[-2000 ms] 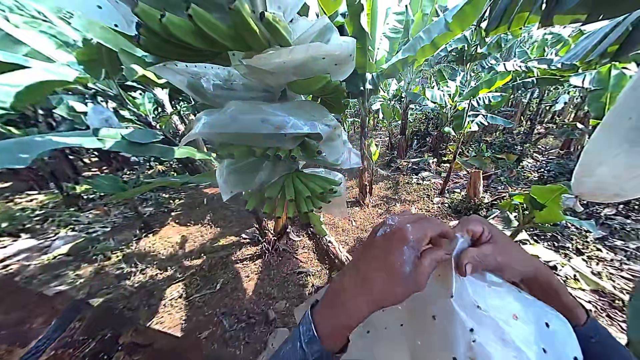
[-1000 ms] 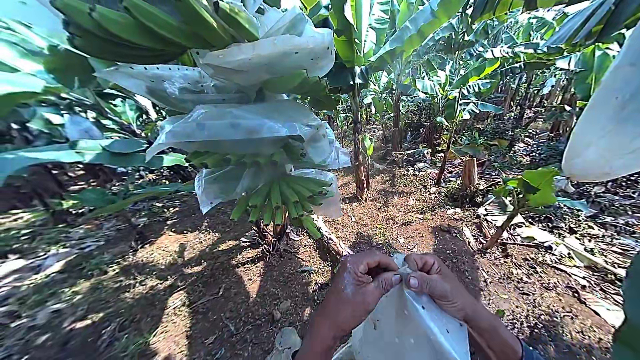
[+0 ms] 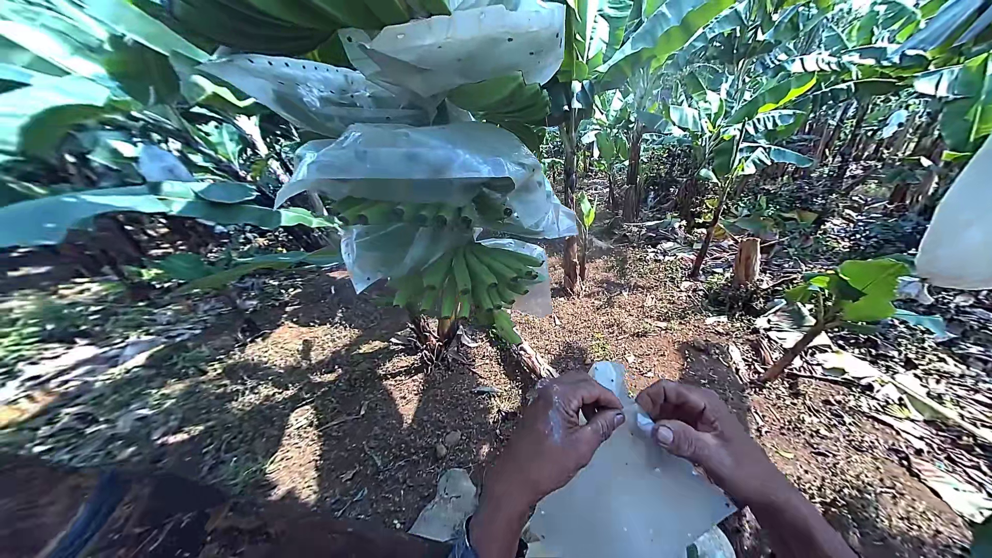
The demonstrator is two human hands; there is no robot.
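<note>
Low in front of me, my left hand (image 3: 570, 434) and my right hand (image 3: 694, 430) pinch a perforated translucent plastic sheet (image 3: 628, 488) between thumbs and fingers, close together. The sheet hangs down below both hands, and a corner of it sticks up behind them. A whitish smear marks the back of my left hand. Beyond, up and to the left, hangs a bunch of green bananas (image 3: 465, 283), with similar perforated plastic sheets (image 3: 434, 159) tucked between its hands of fruit. Neither of my hands touches the bunch.
Banana plants stand behind, with a cut stump (image 3: 747, 262) and a small leafy shoot (image 3: 860, 294) at right. A pale bag (image 3: 961, 225) hangs at the right edge. A broad leaf (image 3: 139, 205) reaches in from the left. Dry leaves litter the soil.
The plastic sheet now hangs flatter below my hands, with a corner showing above them. My hands have moved slightly apart since one second ago.
</note>
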